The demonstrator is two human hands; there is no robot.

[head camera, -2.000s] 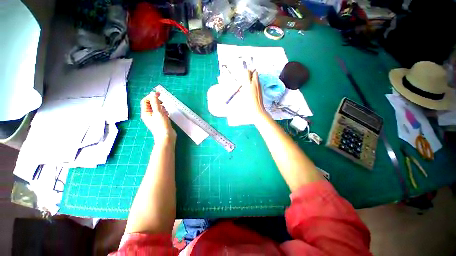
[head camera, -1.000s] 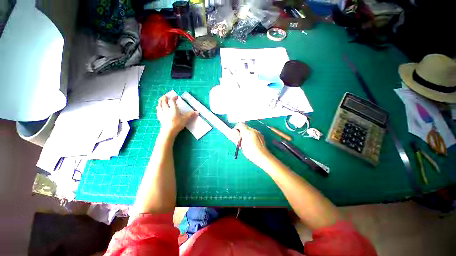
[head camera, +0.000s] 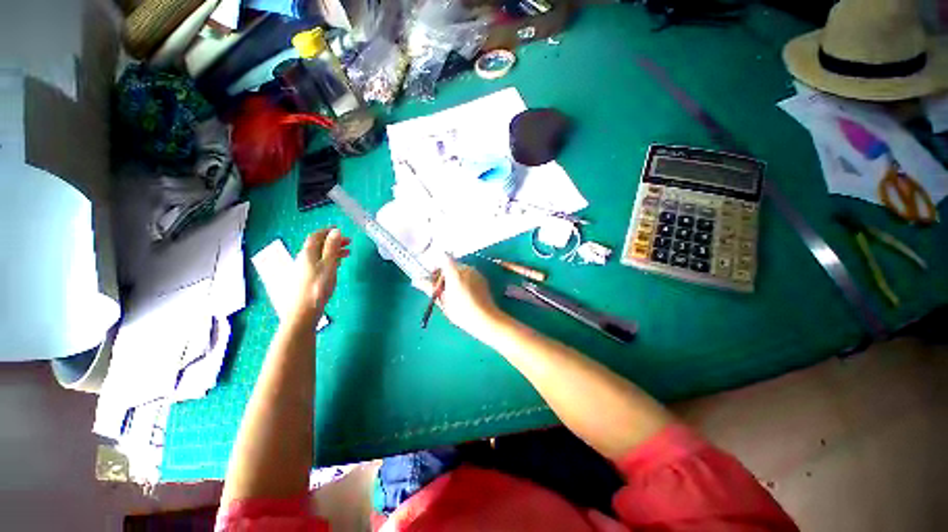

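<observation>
My right hand (head camera: 463, 294) is closed on one end of a long steel ruler (head camera: 374, 231) and also holds a thin brownish pencil (head camera: 429, 309) pointing down. The ruler slants up and left, its far end near the phone. My left hand (head camera: 320, 272) is over the right side of a narrow white card strip (head camera: 275, 272), fingers slightly apart and nothing visible in them. The strip lies on the green cutting mat (head camera: 374, 384), partly hidden by this hand.
Sketched sheets (head camera: 457, 135) with a dark disc (head camera: 538, 136), a black phone (head camera: 318, 177), an orange-handled awl (head camera: 520, 270), a dark long tool (head camera: 572, 312) and a calculator (head camera: 694, 218) lie around. Paper piles (head camera: 177, 301) are at left, a straw hat (head camera: 868, 52) at right.
The view has turned. My right hand has brought the ruler away from the card strip, up and right. My left hand has come off its flat press on the strip.
</observation>
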